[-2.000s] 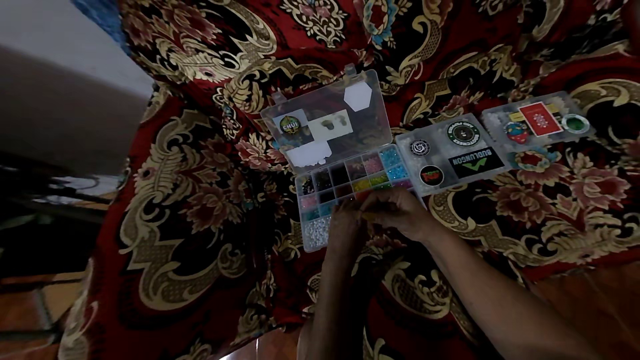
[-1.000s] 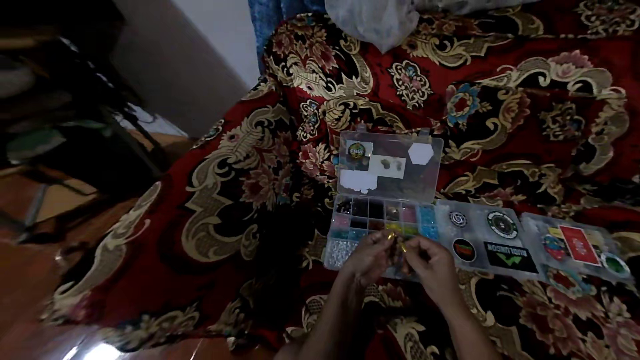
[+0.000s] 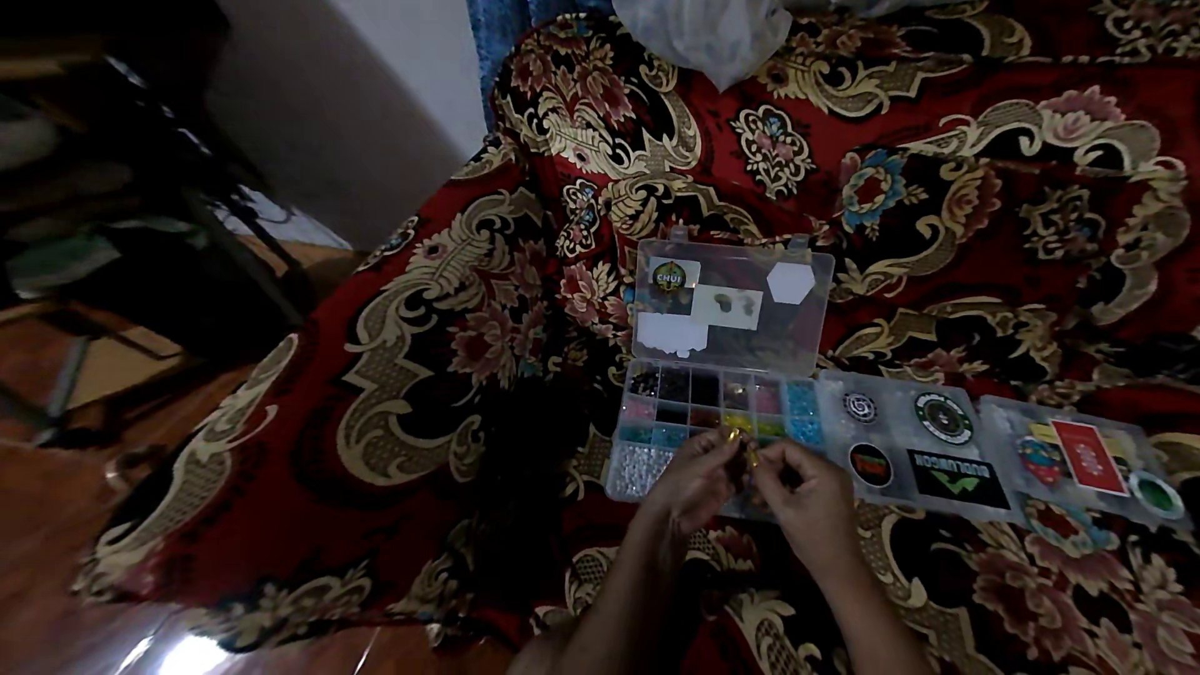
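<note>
Over the front of a clear plastic bead organizer box (image 3: 637,469), my left hand (image 3: 692,480) and my right hand (image 3: 804,492) are close together. Small gold-coloured pieces (image 3: 742,448) show at the fingertips of both hands; their exact kind is too small to tell. The box's compartments hold beads in several colours, among them white beads (image 3: 639,471), blue beads (image 3: 802,412) and yellow beads (image 3: 738,422). Its transparent lid (image 3: 731,352) stands raised behind, with stickers on it. My fingers hide part of the front compartments.
Two closed plastic cases, one (image 3: 905,469) beside the bead box and another (image 3: 1022,422) farther right, bear stickers. All lie on a red floral sofa cover (image 3: 422,375). A plastic bag (image 3: 717,33) is at the back; dark furniture (image 3: 122,187) stands left on a tiled floor.
The view has swung left and up since two seconds ago. Both hands stay together over the box's front, and gold-coloured pieces now show at the fingertips.
</note>
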